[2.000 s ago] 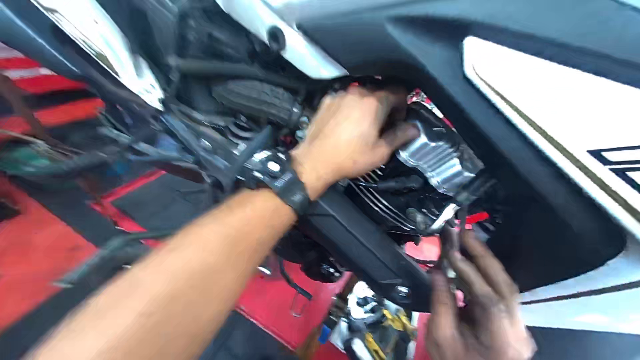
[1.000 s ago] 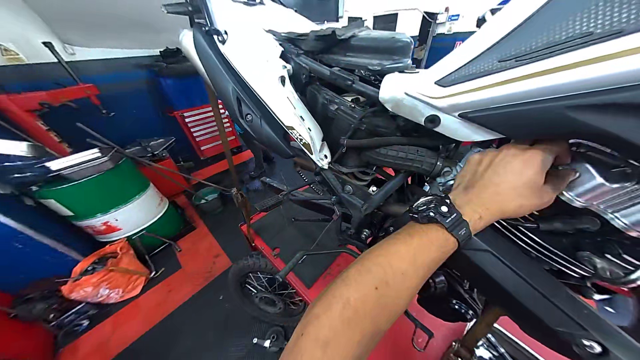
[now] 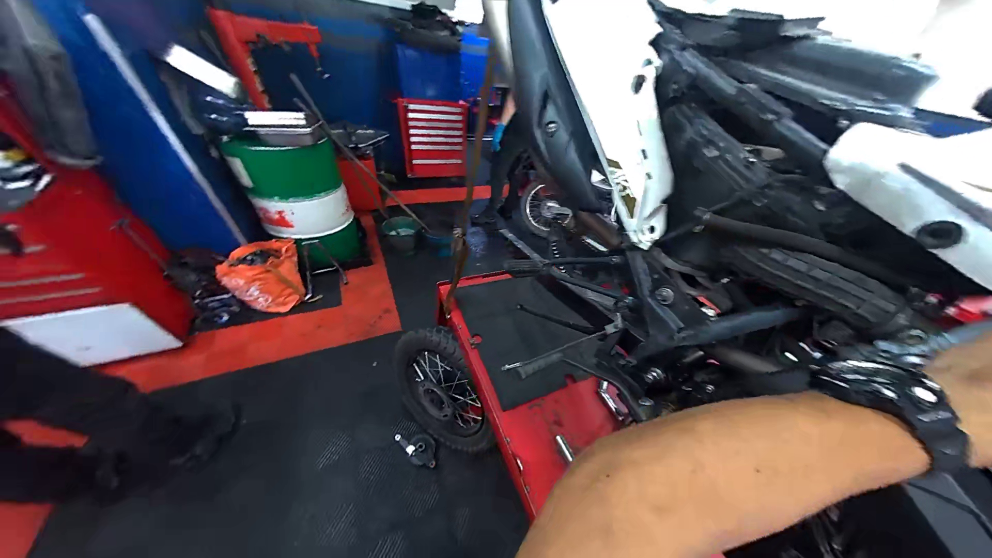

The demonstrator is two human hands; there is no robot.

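My left forearm, with a black wristwatch (image 3: 883, 395), reaches across the lower right of the head view. My left hand lies past the right edge, so what it touches is hidden. My right hand is out of view. Behind the forearm stands a partly stripped motorcycle with a white side panel (image 3: 620, 101), a black frame tube (image 3: 744, 322) and a ribbed black rubber part (image 3: 821, 287). Below it is a red lift platform (image 3: 542, 426) with a black mat (image 3: 519, 333), crossed by the footrest and lever parts.
A spoked wheel (image 3: 442, 391) rests on the floor against the lift, near a small metal part (image 3: 418, 448). A strap (image 3: 469, 170) runs down to the lift's corner. Further back are a green and white drum (image 3: 298, 194), an orange bag (image 3: 263, 275), a red tool cabinet (image 3: 434, 139) and people's dark-clothed legs (image 3: 116, 426).
The view has swung far to the left. My left hand, at the engine area one second ago, has left the frame, and only the forearm shows. My right hand, seen two seconds ago, is gone from view.
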